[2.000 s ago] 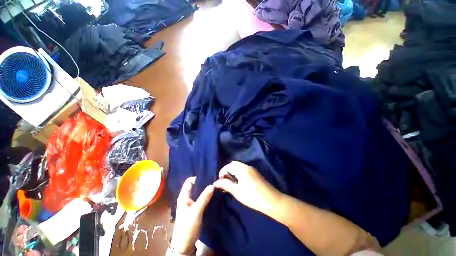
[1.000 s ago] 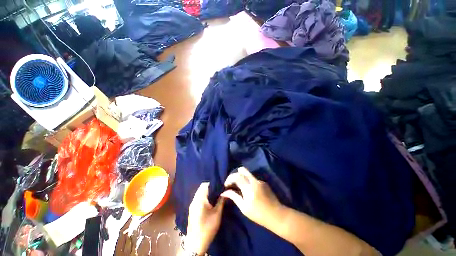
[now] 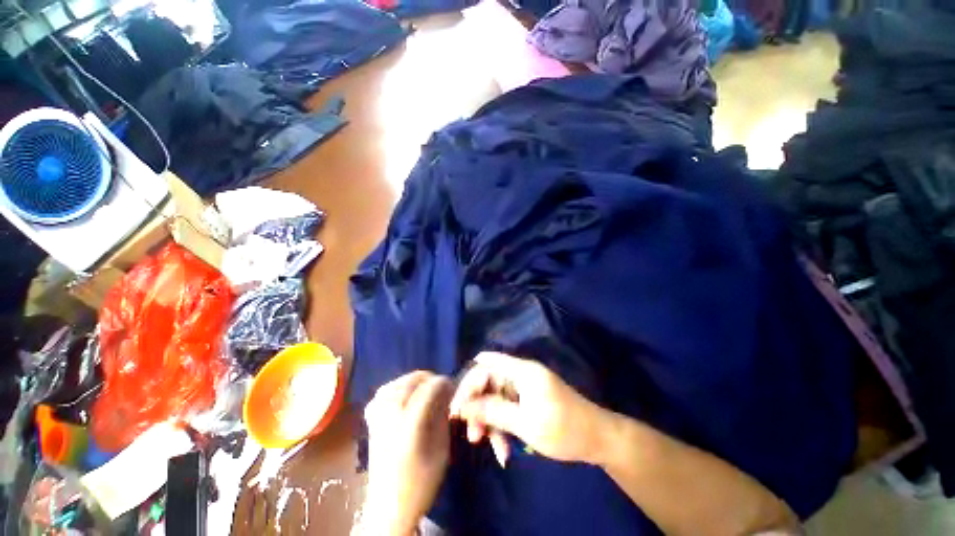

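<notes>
A large navy blue suit jacket [image 3: 670, 283] lies heaped in front of me, with shinier lining folds [image 3: 508, 314] near its middle. My left hand [image 3: 411, 434] is at the jacket's near left part, fingers bent and pinching the cloth edge. My right hand [image 3: 518, 408] is just right of it, thumb and forefinger pinched close to my left fingertips, the other fingers curled. The two hands almost touch. What the right fingertips hold is too small and blurred to tell. No button, needle or thread can be made out.
An orange bowl [image 3: 293, 396] stands left of the jacket, with loose thread ends [image 3: 304, 503] below it. A red plastic bag [image 3: 162, 340], clear bags [image 3: 267, 319] and a fan [image 3: 54, 168] are further left. Dark garments [image 3: 890, 199] are piled at the right, a purple-grey bundle [image 3: 639, 42] beyond.
My left hand's fingers have closed and turned inward over the cloth. My right hand has turned, with its lower fingers now pointing down. The camera view has shifted slightly.
</notes>
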